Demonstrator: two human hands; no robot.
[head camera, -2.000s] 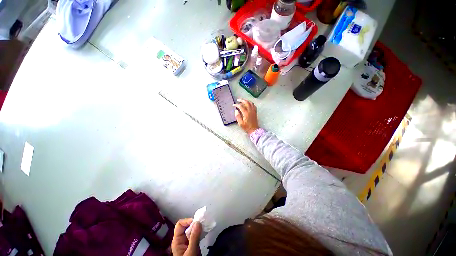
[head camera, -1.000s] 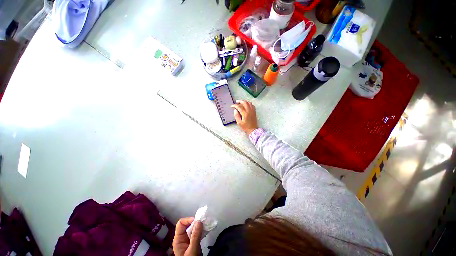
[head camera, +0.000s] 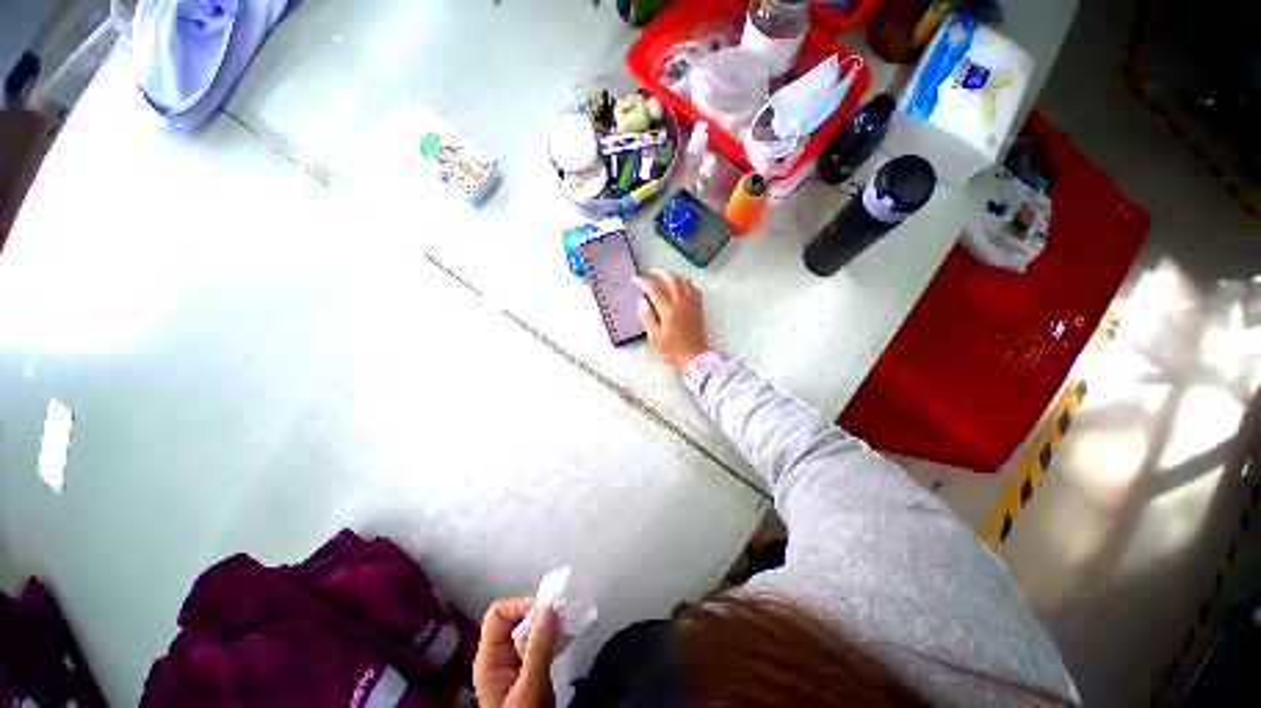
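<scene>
A smartphone (head camera: 613, 285) with a lit screen lies on the pale table (head camera: 318, 374), its top end against a small blue and white item. My right hand (head camera: 671, 315) rests at the phone's right edge, a finger touching the screen; it does not grip the phone. My left hand (head camera: 512, 656), cut by the bottom edge, pinches a crumpled white tissue (head camera: 556, 610) between thumb and fingers. A maroon garment (head camera: 297, 629) with reflective strips lies folded loosely left of my left hand. Another maroon garment (head camera: 42, 650) shows at the bottom left corner.
Round pen holder (head camera: 639, 191), red basket (head camera: 816, 150) with mask and bottles, orange bottle (head camera: 745, 203), green-blue box (head camera: 692, 228), black flask (head camera: 871, 215) and tissue pack (head camera: 972, 80) stand beyond the phone. A red crate (head camera: 1010, 332) is right of the table. Light blue cloth (head camera: 194, 62) lies top left.
The whole view has shifted slightly, moving the table items a little left. The fingers of my right hand have moved slightly at the phone. My left hand still holds the tissue.
</scene>
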